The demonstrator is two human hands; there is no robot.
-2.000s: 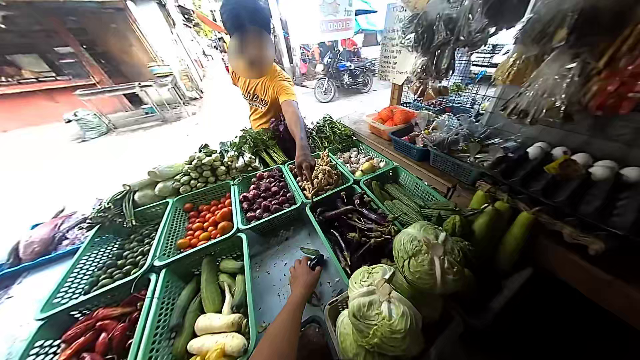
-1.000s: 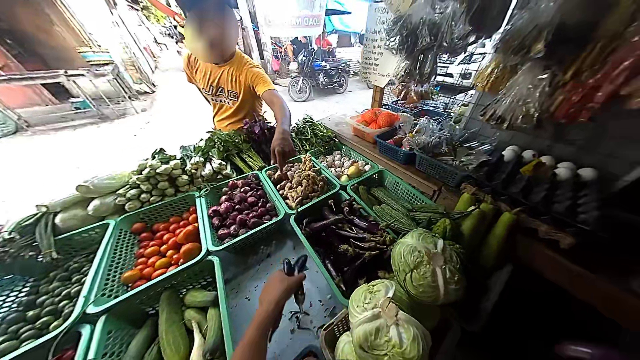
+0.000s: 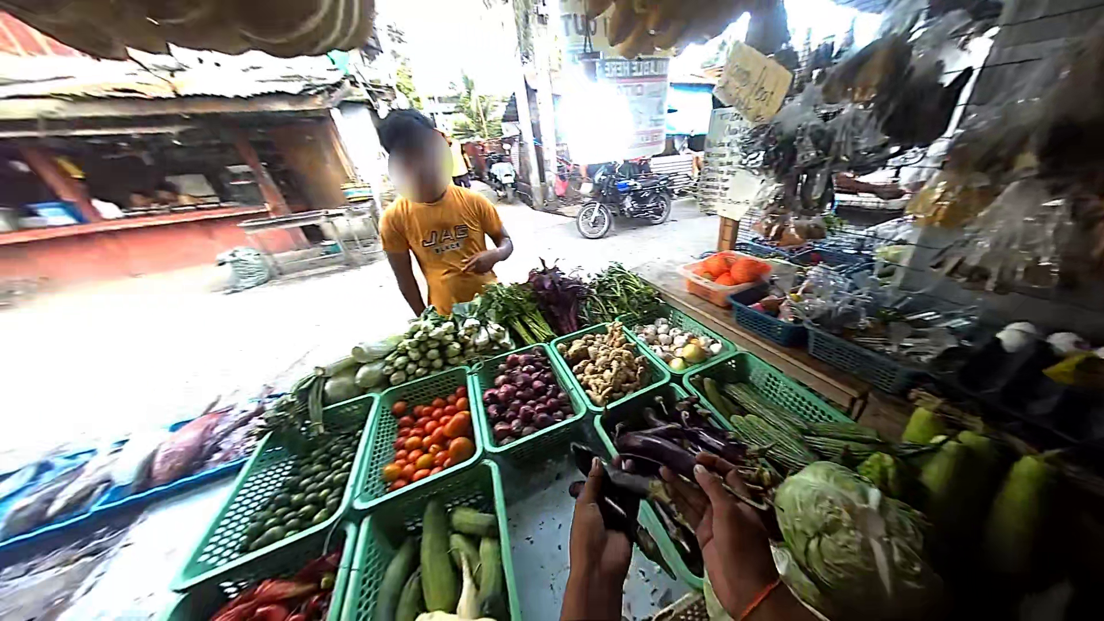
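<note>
My left hand (image 3: pixel 601 539) holds dark, glossy, elongated things that look like small eggplants (image 3: pixel 614 509), over the front of the eggplant basket. Close on its right, my right hand (image 3: pixel 720 517) has its fingers apart beside the stem ends; whether it touches them is unclear. An orange band circles that wrist. Beneath and behind both hands, more eggplants (image 3: pixel 660 442) fill a green plastic basket (image 3: pixel 610 429). A pale green cabbage (image 3: pixel 849 535) lies right of my right hand. A grey metal surface (image 3: pixel 542 517) shows left of my left hand.
Green baskets hold tomatoes (image 3: pixel 431 435), red onions (image 3: pixel 528 395), ginger (image 3: pixel 604 362), garlic (image 3: pixel 668 341), small green fruits (image 3: pixel 306 487) and cucumbers (image 3: pixel 438 556). Ridged gourds (image 3: pixel 776 435) lie right. Across the stall stands a person in an orange shirt (image 3: pixel 448 246). Plastic bags (image 3: pixel 888 95) hang upper right.
My right hand has come into view beside the left. The person across the stall has drawn an arm back from the ginger basket and stands farther back. The view has tilted up.
</note>
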